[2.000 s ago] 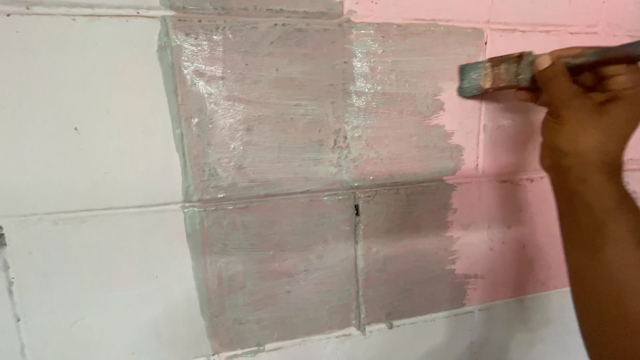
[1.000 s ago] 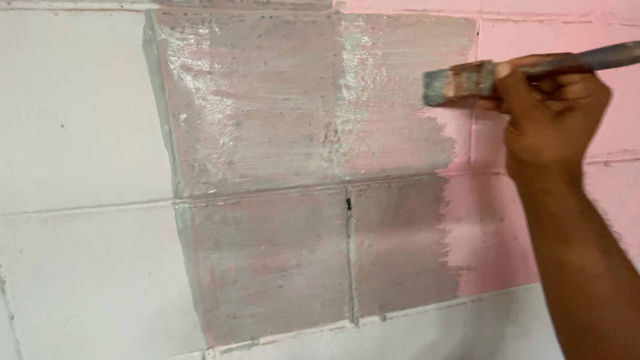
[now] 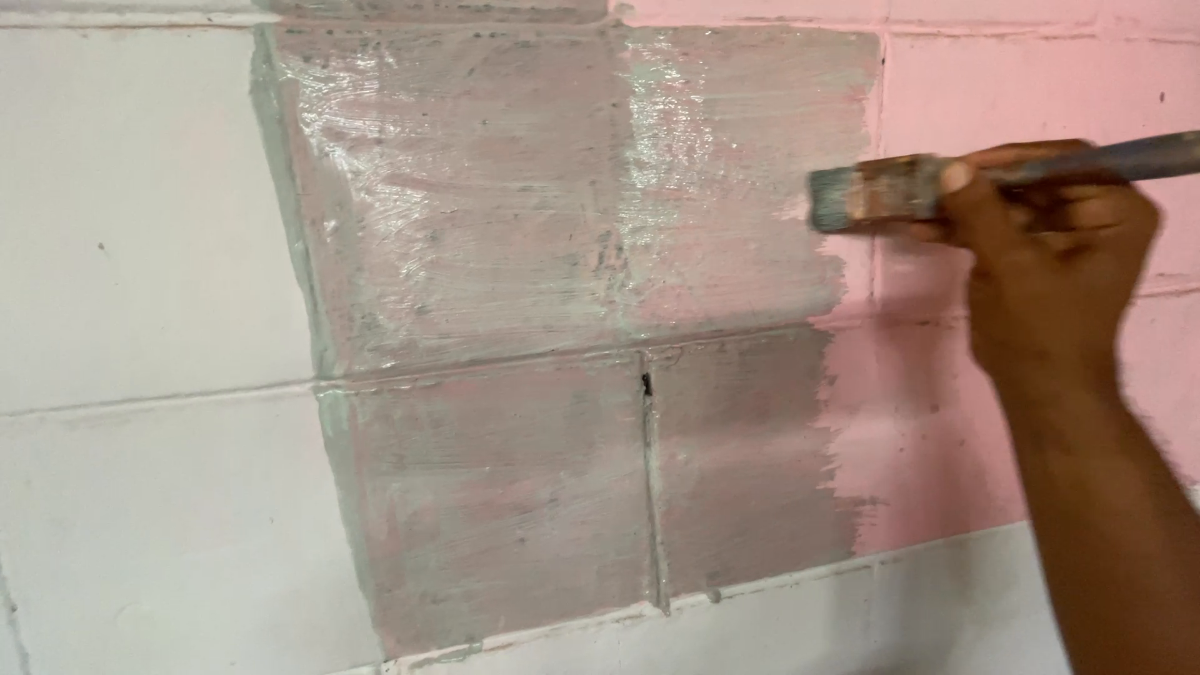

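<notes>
My right hand grips a flat paintbrush by its ferrule and handle, bristles pointing left. Grey-green paint coats the bristles, which lie at the ragged right edge of the grey paint on the block wall. That paint covers several blocks thinly, with pink showing through, and it looks wet and shiny in the upper part. Pink wall lies behind and to the right of the brush. My left hand is out of the frame.
White blocks border the grey area on the left, and a white row runs below it. Mortar joints cross the wall. A small dark hole sits in the vertical joint of the lower row.
The brush in my right hand has moved left from the pink area onto the edge of the grey paint, then slightly back right. Grey now reaches a little farther near the top right.
</notes>
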